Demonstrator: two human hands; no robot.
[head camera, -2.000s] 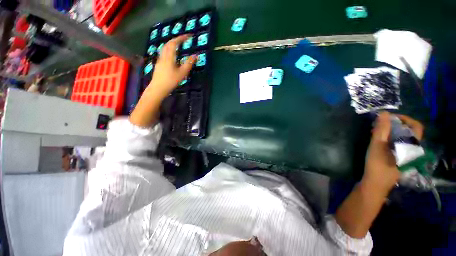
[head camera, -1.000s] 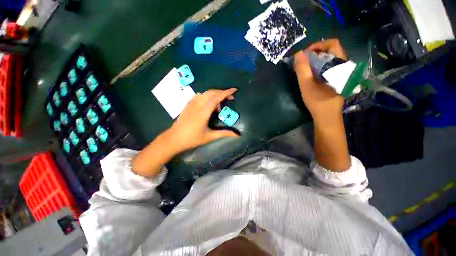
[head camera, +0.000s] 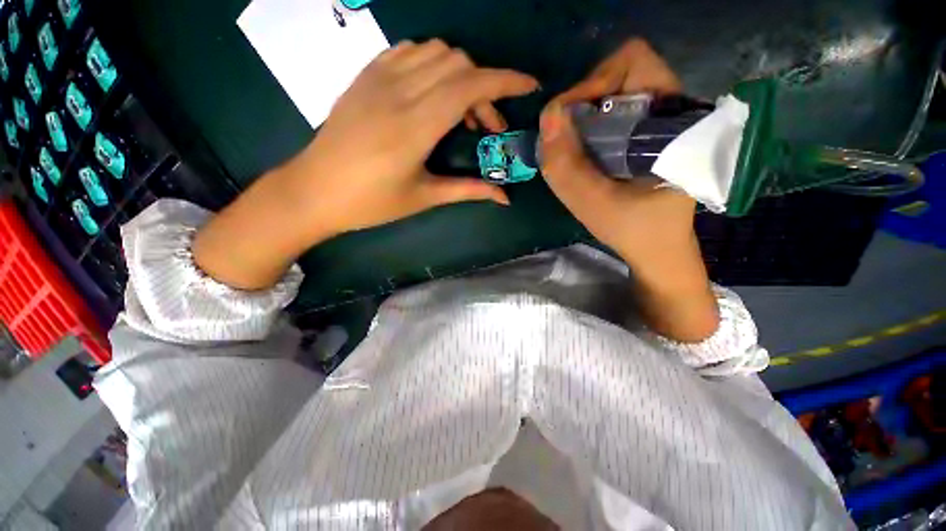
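Note:
A small teal housing (head camera: 502, 158) lies on the dark green mat in front of me. My left hand (head camera: 389, 140) curves around it from the left, a fingertip at its far edge and the thumb along its near edge; the index finger stretches past it. My right hand (head camera: 622, 197) grips a thick grey dispensing syringe (head camera: 614, 135), pointed left. Its front end is right at the housing's right side; the needle tip cannot be made out. A white wrap (head camera: 705, 156) and a green cap (head camera: 754, 148) are at its rear.
A black tray (head camera: 135, 166) with rows of teal parts is at far left, beside a red tray (head camera: 42, 285). A white paper sheet (head camera: 316, 52) lies beyond my left hand, another teal part (head camera: 355, 3) cut off above. A clear hose (head camera: 866, 174) runs from the cap. Blue-edged bins (head camera: 871, 425) are lower right.
My left hand has gone from the black tray to the teal housing now in front of me. My right hand has brought the syringe left to the housing. The view has turned and moved closer.

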